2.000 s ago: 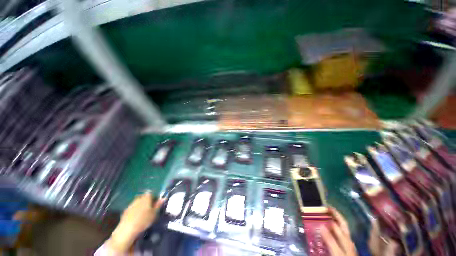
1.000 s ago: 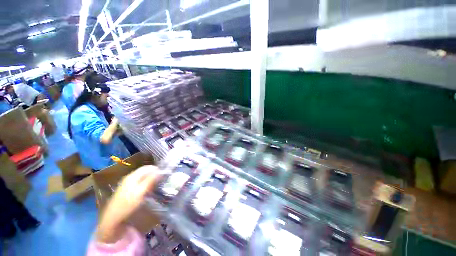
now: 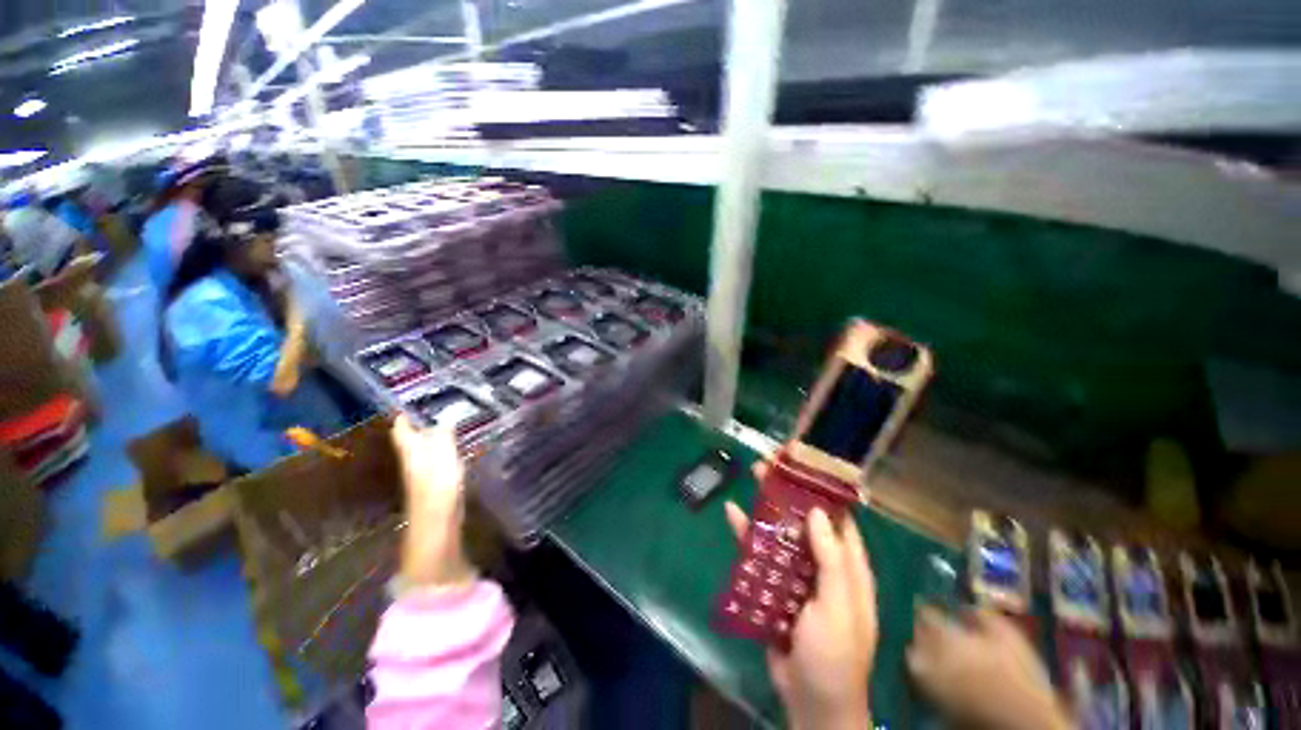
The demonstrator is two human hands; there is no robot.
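My right hand holds an open flip phone upright above the green mat. Its red keypad half is in the palm and its pale gold half with a dark display points up. My left hand is at the near left corner of the top clear blister tray, its fingers on the edge. That tray lies on a tall stack of trays, with dark closed handsets in its pockets. My left fingertips are partly blurred.
A closed handset lies on the mat. Another person's blurred hand is beside a row of open phones. A higher tray stack, a grey post, a carton and a worker in blue are also in view.
The view has swung left since the first frame. The loaded tray, lifted in my left hand a second ago, now lies on the stack. The open phone has come up into clear view.
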